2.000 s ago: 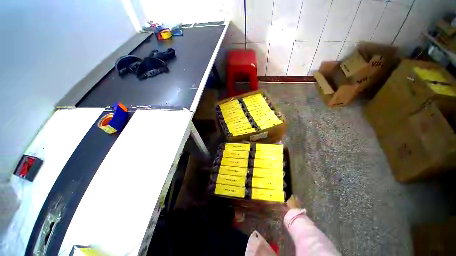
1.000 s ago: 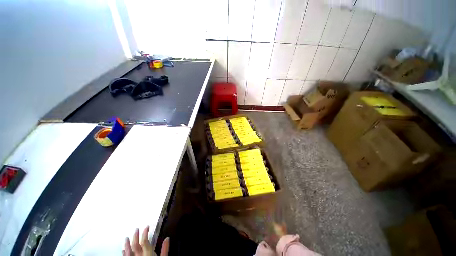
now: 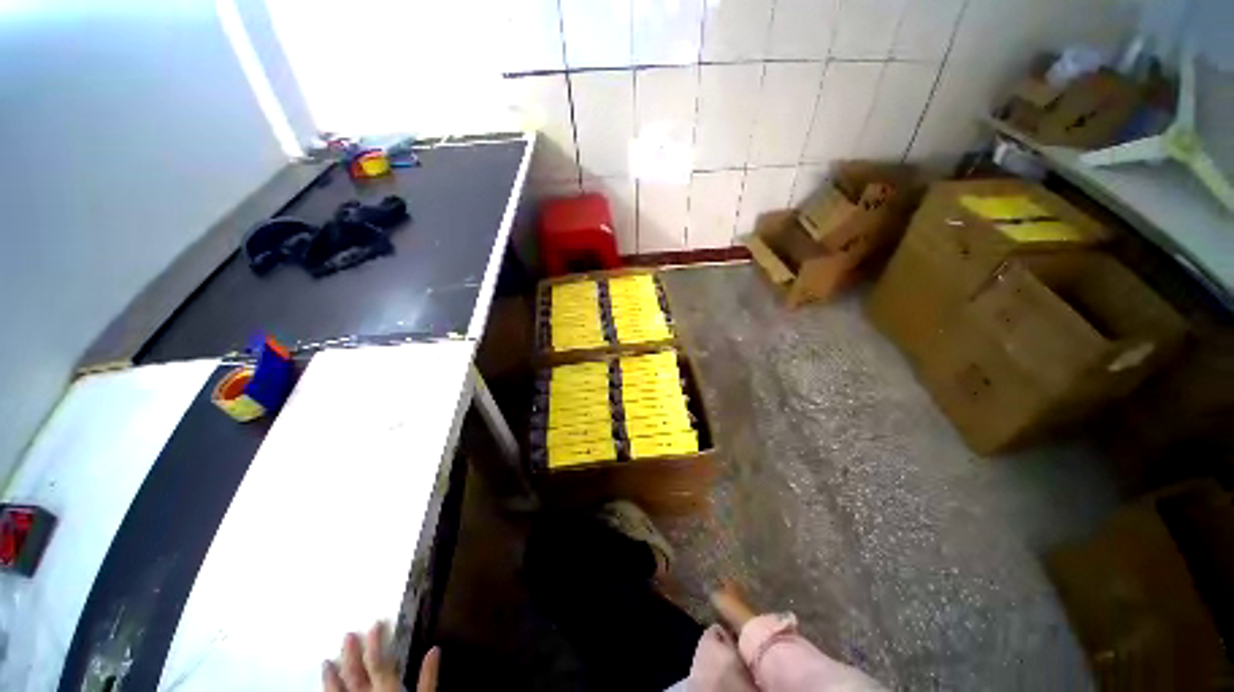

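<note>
Two open cartons packed with yellow boxes stand in line on the floor beside the bench, the near one (image 3: 617, 484) against the far one (image 3: 606, 314). Each shows two columns of yellow edges with a dark gap between. My left hand (image 3: 368, 662) is at the bench's near edge, low in the picture, fingers spread, holding nothing; its lower part is cut off. My right hand (image 3: 732, 604) is small and blurred above the floor, nearer to me than the cartons and apart from them. Its fingers cannot be made out.
The white bench (image 3: 318, 500) at left bears a tape dispenser (image 3: 257, 384), a small tray (image 3: 23, 538) and, farther back, black straps (image 3: 329, 241). A red stool (image 3: 579, 233) stands beyond the cartons. Brown cartons (image 3: 1008, 358) stand at right. My shoe (image 3: 639, 537) is near the front carton.
My right hand has left the near carton's corner. My left hand has come into view at the bench edge. The two cartons now line up straighter, and my shoe shows near them.
</note>
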